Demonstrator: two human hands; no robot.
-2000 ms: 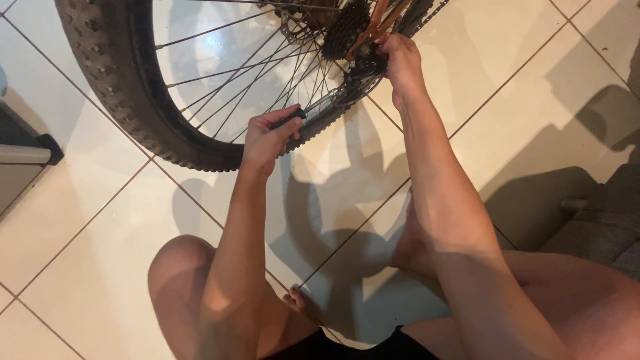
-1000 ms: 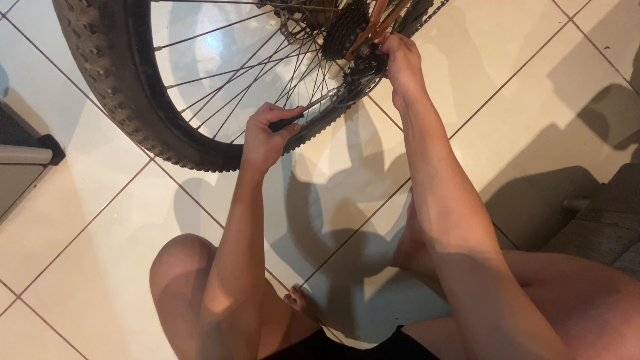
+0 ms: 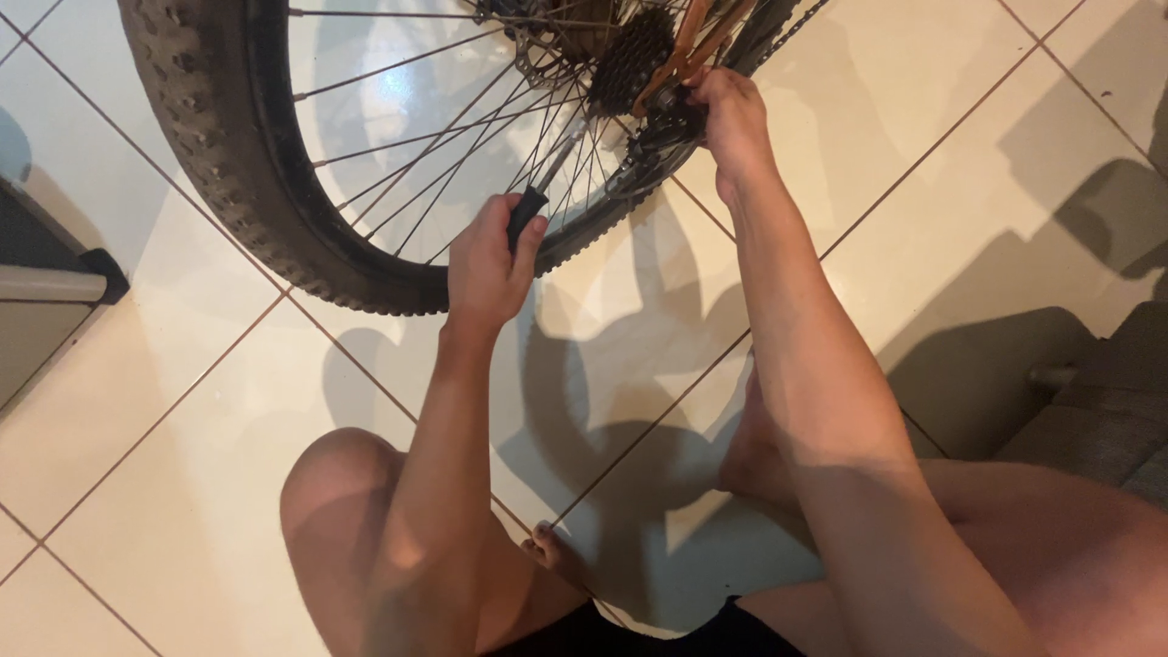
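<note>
My left hand [image 3: 497, 260] grips the black handle of a screwdriver-like tool [image 3: 526, 217], whose metal shaft points up and right toward the rear cassette [image 3: 630, 64]. The shaft lies over or among the spokes; whether its tip touches anything cannot be told. With its fingers on the rear derailleur [image 3: 671, 119], at the end of the orange frame [image 3: 698, 36], is my right hand [image 3: 735, 114]. The fingertips are partly hidden there. A bicycle wheel with a knobby tire [image 3: 205, 137] fills the upper left, and a brake disc [image 3: 538, 59] shows near its hub.
Pale floor tiles [image 3: 182, 493] lie beneath the wheel. At the left edge is a piece of furniture with a light bar and black end cap [image 3: 108, 276]. Dark upholstered furniture [image 3: 1086, 420] stands at the right. My bare legs and feet are below the wheel.
The tool in my left hand has tilted more steeply, and its shaft now reaches up toward the cassette. My right hand has stayed at the derailleur.
</note>
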